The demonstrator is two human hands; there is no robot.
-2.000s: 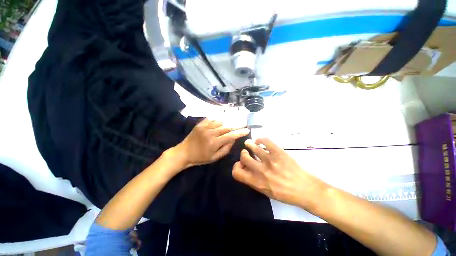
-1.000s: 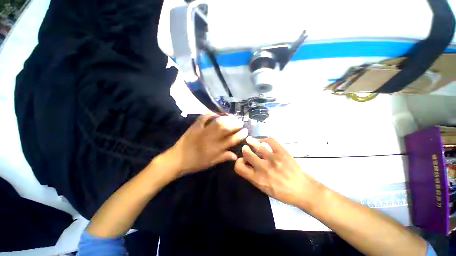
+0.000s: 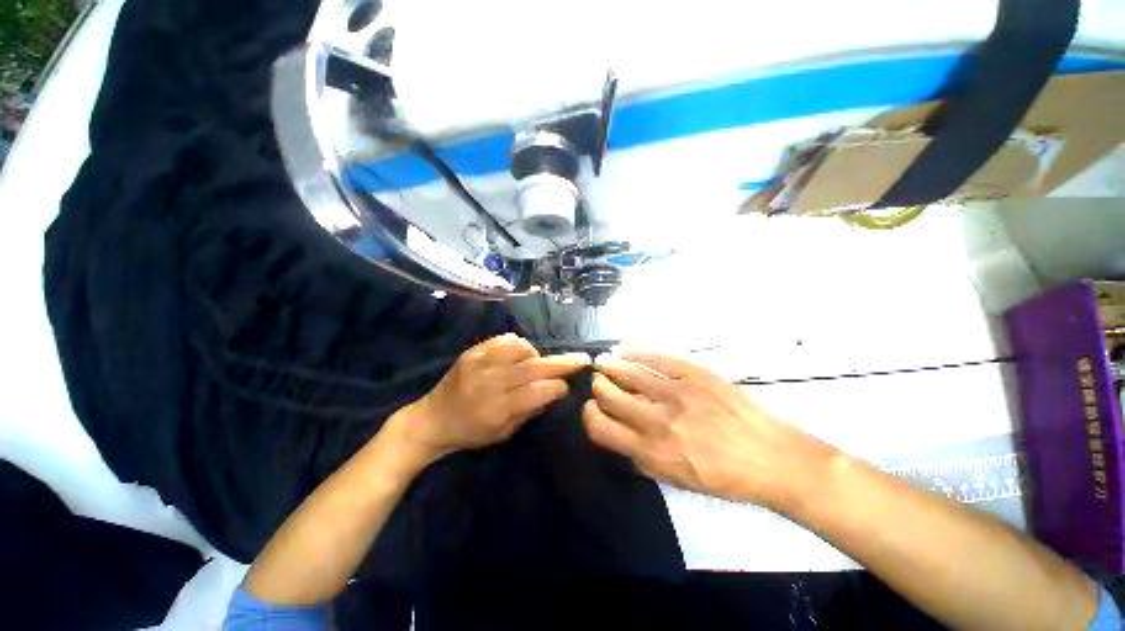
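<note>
A large black garment piece [image 3: 247,284] lies left of the needle and runs down over the table's front edge. My left hand [image 3: 487,392] pinches its upper edge just below the presser foot [image 3: 561,296]. My right hand [image 3: 679,425] pinches the same edge, its fingertips nearly touching those of my left hand. A narrow strip of the black edge shows above the fingertips. The sewing machine head [image 3: 740,117] is white with a blue stripe. The needle tip cannot be made out.
Cardboard pieces [image 3: 864,169] sit under a black strap [image 3: 987,105] on the machine arm, with a gold scissors handle [image 3: 888,218] below. A purple box [image 3: 1067,419] stands at right. A pale ruler [image 3: 962,476] lies near the front. Separate black cloth [image 3: 86,555] is at lower left.
My fingertips have come together along the garment edge, a little below the foot, and a folded strip now shows there. The view has shifted, so the machine head appears farther left.
</note>
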